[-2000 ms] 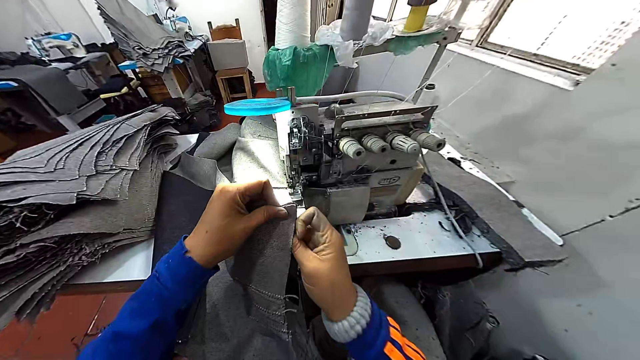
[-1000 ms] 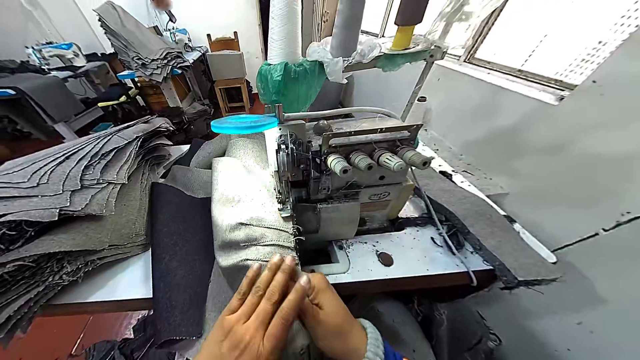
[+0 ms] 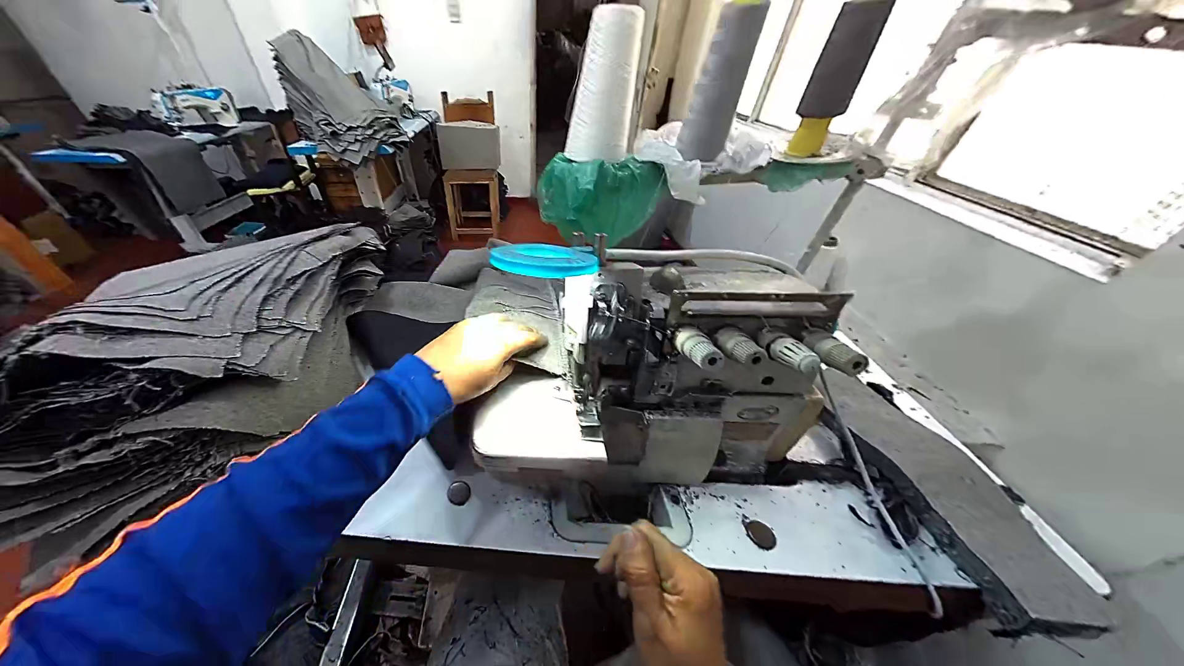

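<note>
My left hand (image 3: 483,356) rests on grey fabric (image 3: 523,319) at the left of the overlock sewing machine (image 3: 703,370), its fingertips gripping or pressing the fabric edge behind the presser foot area. Below it, the machine's metal work plate (image 3: 536,421) shows bare. My right hand (image 3: 664,587) is loosely curled at the table's front edge, below the machine; whether it holds anything cannot be made out. A blue ring-shaped tray (image 3: 544,260) sits above the fabric, beside the machine head.
A tall stack of grey fabric pieces (image 3: 213,314) lies at the left. Thread cones (image 3: 606,83) stand on a rack behind the machine. A cable (image 3: 874,490) crosses the white table (image 3: 425,504) at the right. Beyond are a wooden chair (image 3: 472,199) and other sewing machines (image 3: 196,106).
The fabric that lay over the machine's plate and front edge has moved back and left. My left hand has moved farther back with it, and my hands are now apart.
</note>
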